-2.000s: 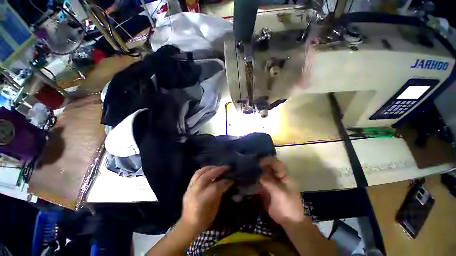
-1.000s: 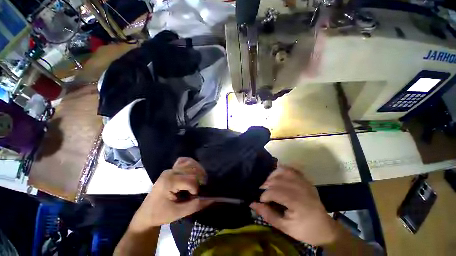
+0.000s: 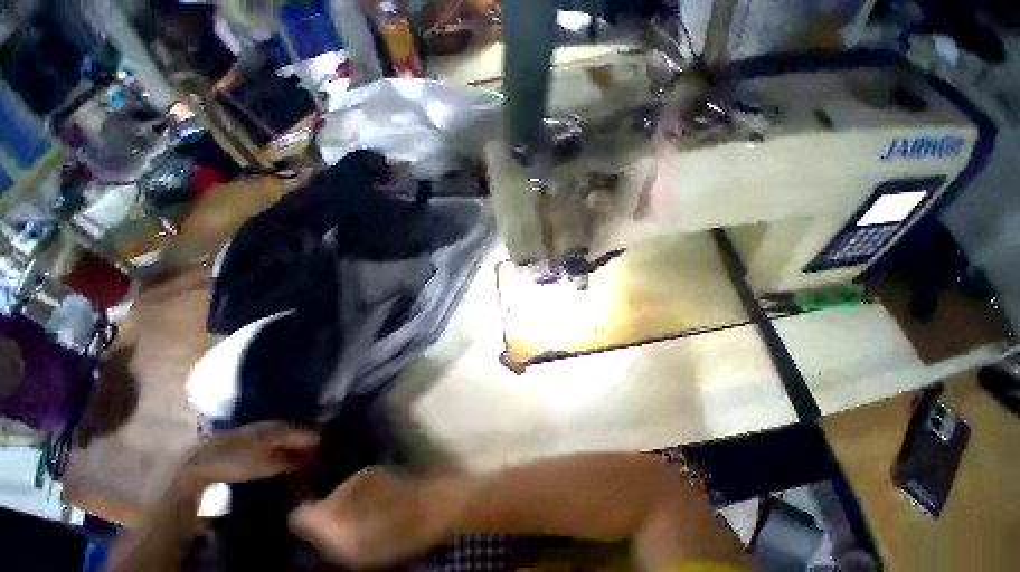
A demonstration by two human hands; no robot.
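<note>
The black garment (image 3: pixel 280 363) lies bunched left of the needle, with folded grey panels (image 3: pixel 380 291) and a white curved piece (image 3: pixel 222 374) at its left side. My left hand (image 3: pixel 252 453) is blurred at the garment's lower edge, its fingers on the black cloth. My right hand (image 3: pixel 364 516) reaches across to the left, close beside it, with curled fingers at the dark cloth. The needle area (image 3: pixel 559 268) of the cream machine head (image 3: pixel 716 168) is brightly lit, with no cloth under it.
A lit control panel (image 3: pixel 875 223) is at the machine's right end. A green-handled tool (image 3: pixel 828 298) lies on the bed. A dark phone (image 3: pixel 932 453) lies on the brown surface at right. A brown board (image 3: pixel 157 369) and a purple machine (image 3: pixel 45 369) are at left.
Both hands have moved left, my right forearm now crossing the table's front edge. The cloth from in front of the needle has been drawn left and down. The view has shifted and blurred.
</note>
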